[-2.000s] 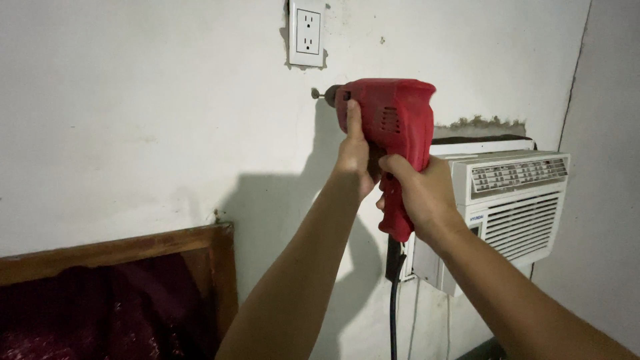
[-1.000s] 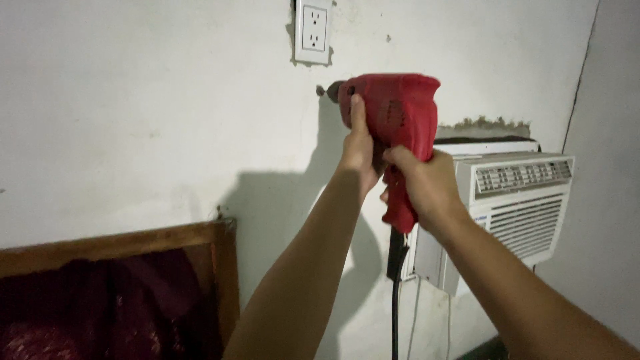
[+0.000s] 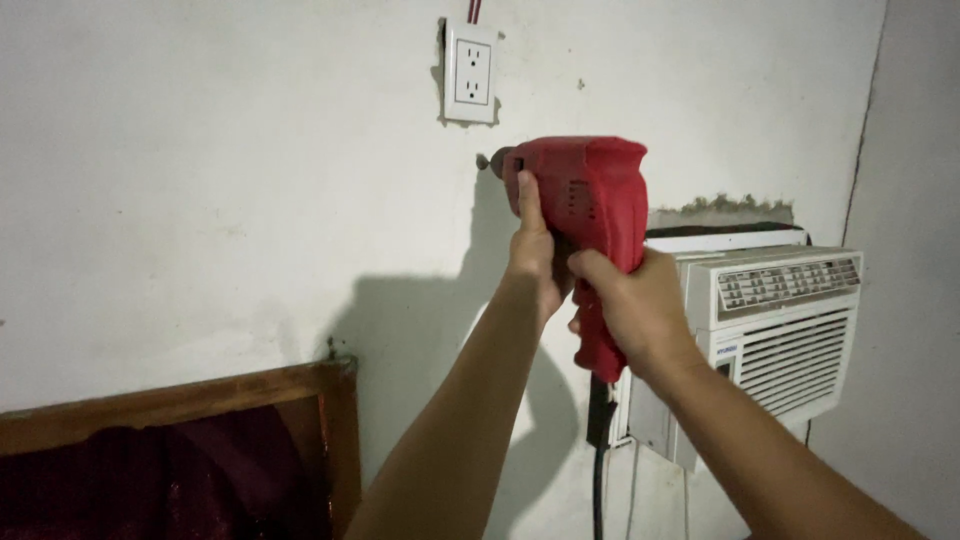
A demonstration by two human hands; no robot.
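Note:
A red corded power drill [image 3: 577, 180] points left at the painted wall [image 3: 225, 180]. Its dark chuck [image 3: 501, 161] is close to a small hole [image 3: 481, 161] in the wall; how deep the bit sits cannot be told. My right hand [image 3: 637, 304] grips the drill's handle, with the thumb on the near side. Under the front of the body, my left hand [image 3: 536, 247] supports the drill, its thumb up along the side by the chuck. Just above the hole is a white double wall outlet [image 3: 471, 75]. A black cord [image 3: 598, 480] hangs from the handle.
A white window air conditioner [image 3: 780, 330] juts from the wall on the right, beneath a patch of rough cement [image 3: 720, 212]. At lower left, a wooden frame [image 3: 187, 397] surrounds dark red cloth [image 3: 150, 480]. Red wires [image 3: 474, 10] run up from the outlet.
Both hands keep their hold on the drill. The chuck appears closer to the wall hole than two seconds ago, with less of the bit showing.

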